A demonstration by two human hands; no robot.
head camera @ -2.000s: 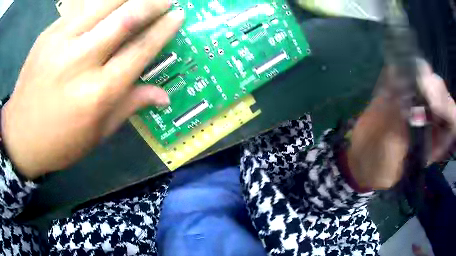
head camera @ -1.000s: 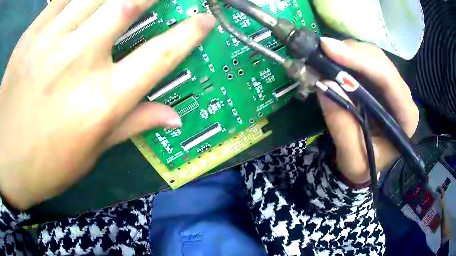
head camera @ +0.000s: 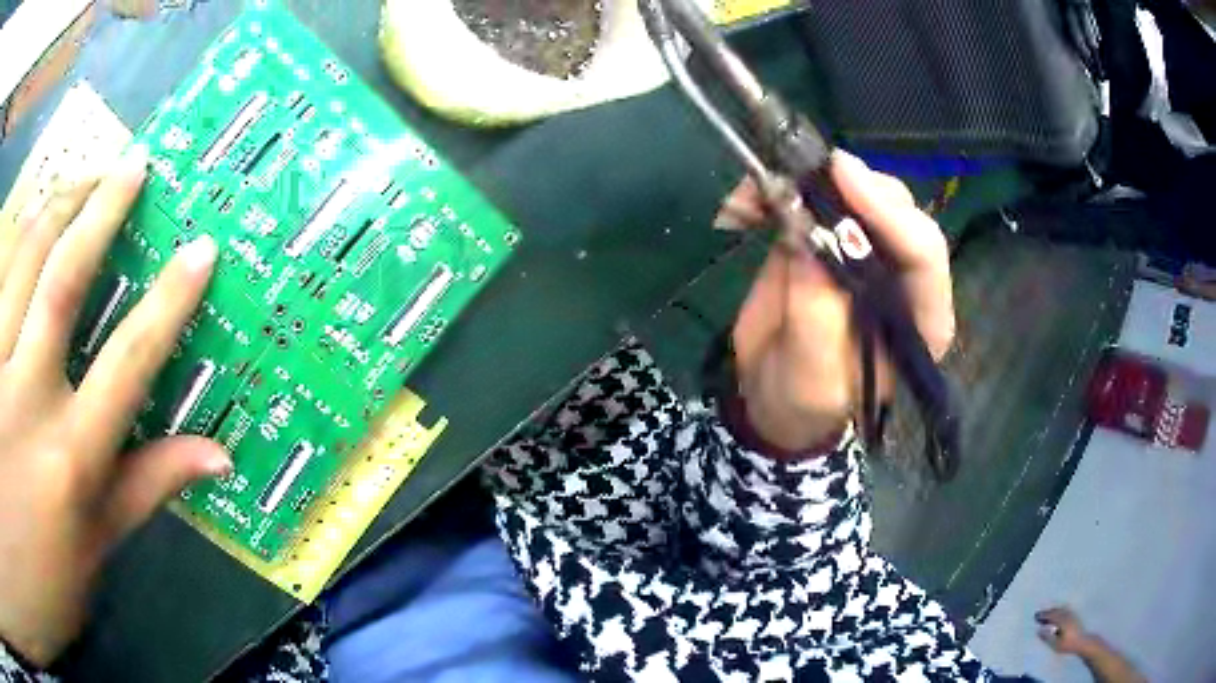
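Note:
A green circuit board with several white and dark connectors lies on a yellow board, whose edge shows along the lower side. My left hand lies flat with spread fingers on the circuit board's left part. My right hand holds a soldering iron by its black handle, in the air right of the board. A thin bent solder feed tube runs beside the barrel. The iron's tip is at or beyond the top edge of the picture and not clearly seen.
A pale round waste cup with grey-brown bits stands on the dark green mat at top centre. A dark ribbed box stands at top right. A red packet lies right. Part of another person's arm shows at lower right.
The view has shifted, so the board now sits further left and the cup's inside shows. The iron's front end was over the board a second ago and is now away from it, near the cup.

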